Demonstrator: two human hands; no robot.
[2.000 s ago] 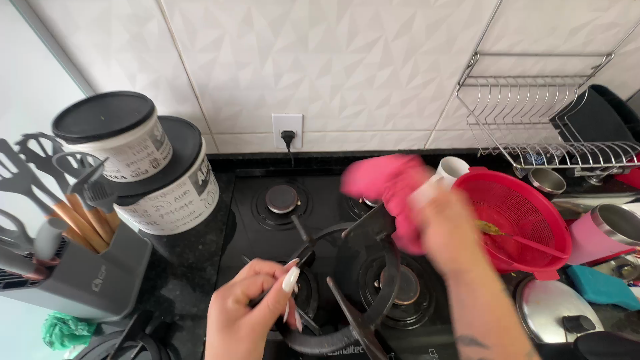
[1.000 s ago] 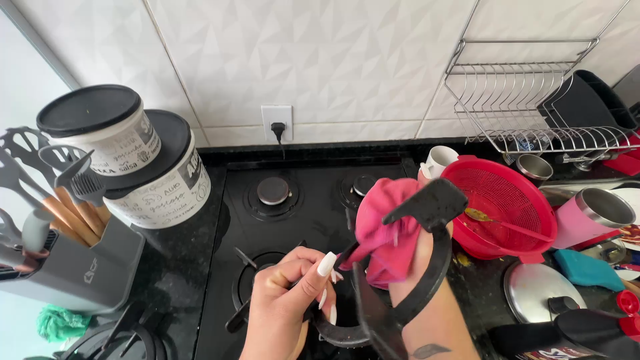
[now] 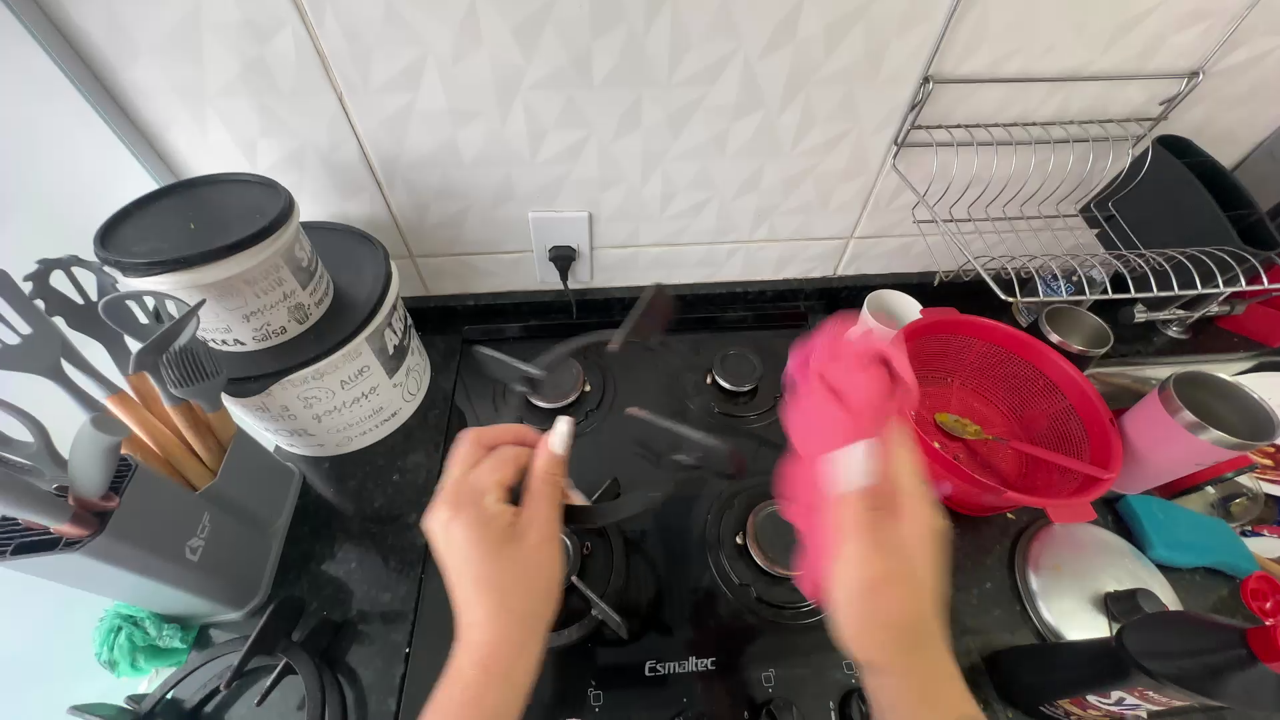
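Over the black Esmaltec gas cooktop (image 3: 690, 620), my left hand (image 3: 505, 525) pinches a black pan support grate (image 3: 620, 505) between thumb and fingers. The grate is blurred by motion, with its prongs spread above the back burners. My right hand (image 3: 880, 530) grips a bunched pink cloth (image 3: 835, 400), also blurred, to the right of the grate and beside the red colander. Whether the cloth touches the grate cannot be told. Under the hands are round burners, among them the front right burner (image 3: 772, 538). Another grate part (image 3: 600, 605) lies on the front left burner.
A red colander (image 3: 1010, 400) holding a spoon, a white mug (image 3: 890, 312), a pink tumbler (image 3: 1180, 430) and a metal lid (image 3: 1090, 580) stand right. Behind them hangs a wire dish rack (image 3: 1040, 180). Left are stacked lidded tubs (image 3: 330, 390), a grey utensil holder (image 3: 210, 550) and black grates (image 3: 250, 680).
The pink cloth in my right hand has moved away from the grate arm it was against one second ago. The grate in my left hand has changed its tilt.
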